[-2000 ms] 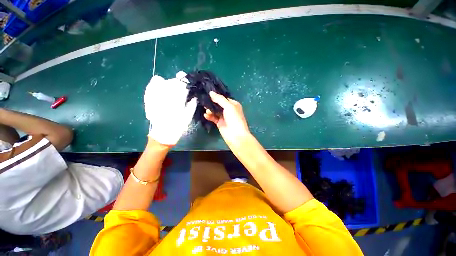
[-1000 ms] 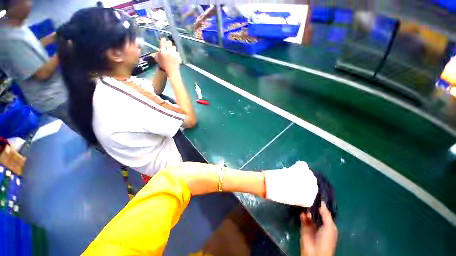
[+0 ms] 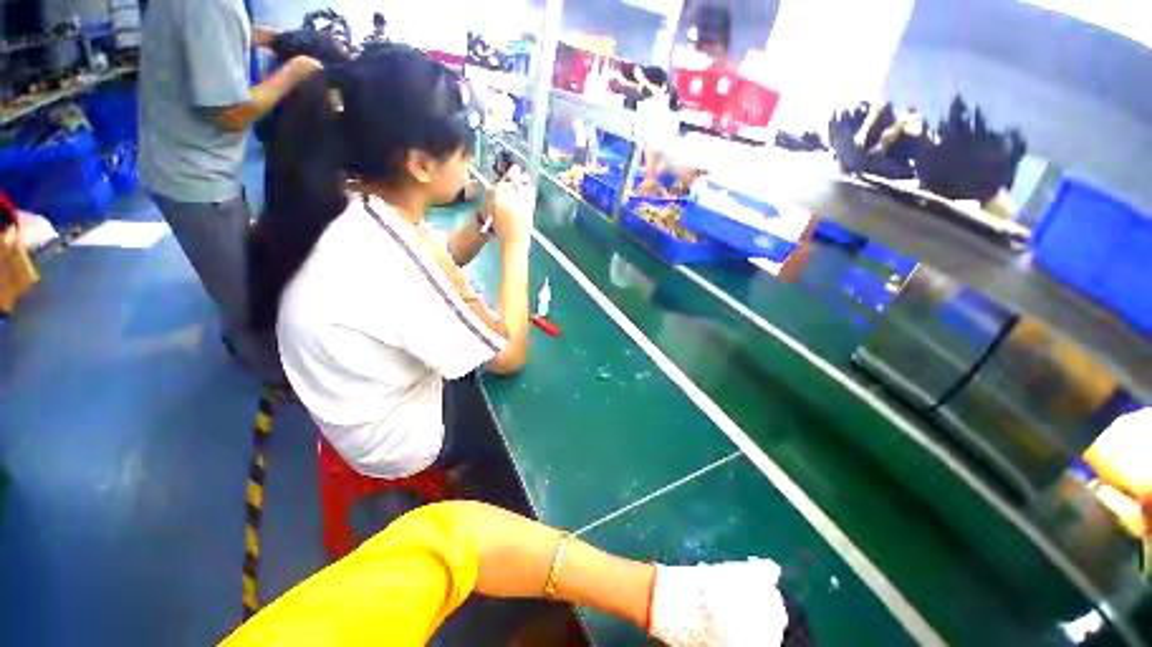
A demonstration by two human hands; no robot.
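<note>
My left hand [image 3: 720,604], in a white knitted glove, is at the bottom edge of the view, over the green bench. A small part of the black shaggy piece [image 3: 796,622] shows right against the glove's fingers. The rest of the piece is cut off by the lower edge. The fingers are partly hidden, but the glove is closed against the piece. My right hand is out of the picture.
A person in a white top [image 3: 379,329] sits at the green bench [image 3: 594,442] on a red stool [image 3: 339,499]. A red-capped bottle [image 3: 545,325] lies beyond. Another person [image 3: 196,101] stands behind. Blue bins [image 3: 745,225] hold tan parts. Black pieces [image 3: 966,152] lie on a far shelf.
The view has swung up and left along the bench. My gloved hand and the black piece now sit at the lower edge; my right hand has left the picture.
</note>
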